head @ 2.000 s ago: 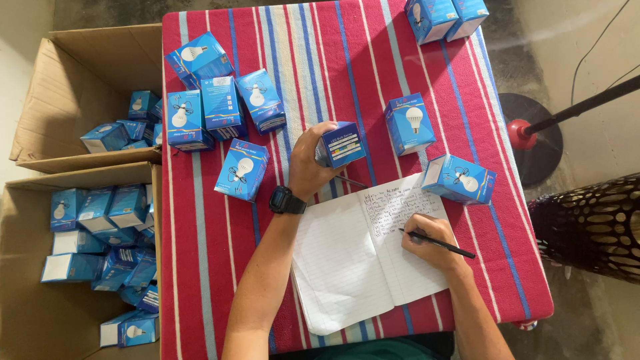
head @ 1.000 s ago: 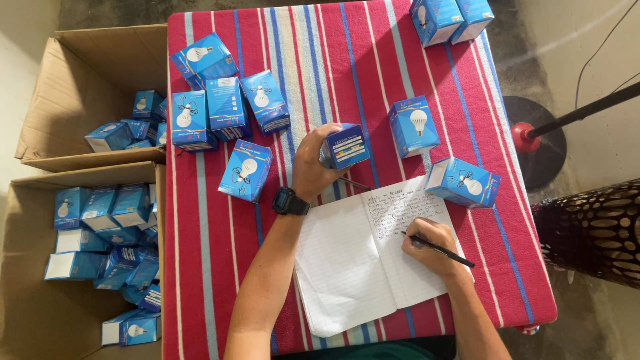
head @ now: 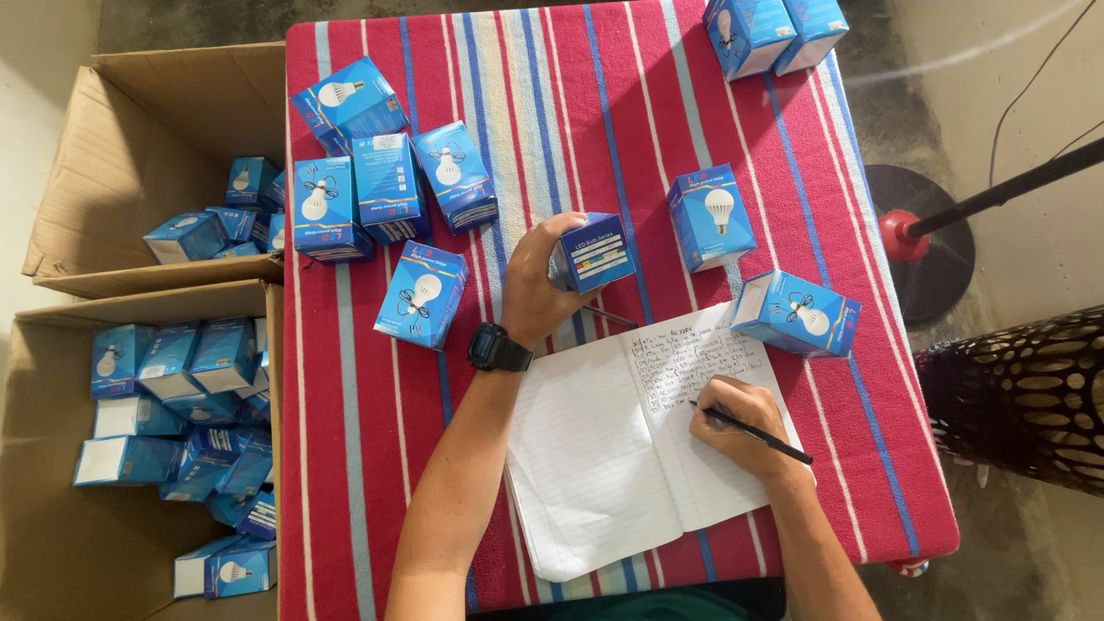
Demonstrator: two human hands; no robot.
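Note:
My left hand (head: pixel 539 285), with a black digital watch at the wrist, grips a blue LED bulb box (head: pixel 599 255), its printed end facing up. My right hand (head: pixel 742 426) holds a black pen (head: pixel 759 435), its tip on the right page of an open lined notebook (head: pixel 595 457). Handwriting covers the upper part of that page; the left page is blank. A thin dark rod (head: pixel 614 317) lies between the held box and the notebook. One bulb box (head: pixel 798 314) overlaps the notebook's top right corner, and another bulb box (head: pixel 711 217) stands just above.
Several bulb boxes (head: pixel 391 185) cluster at the upper left of the striped cloth (head: pixel 371 483). Two more boxes (head: pixel 750 34) are at the top right edge. Left of the table, two open cardboard cartons (head: pixel 52 535) hold bulb boxes. A black pole (head: pixel 1009 188) on a round base stands right.
The handwriting on the right page has grown slightly, with my right hand still at it. My left hand keeps hold of the same box.

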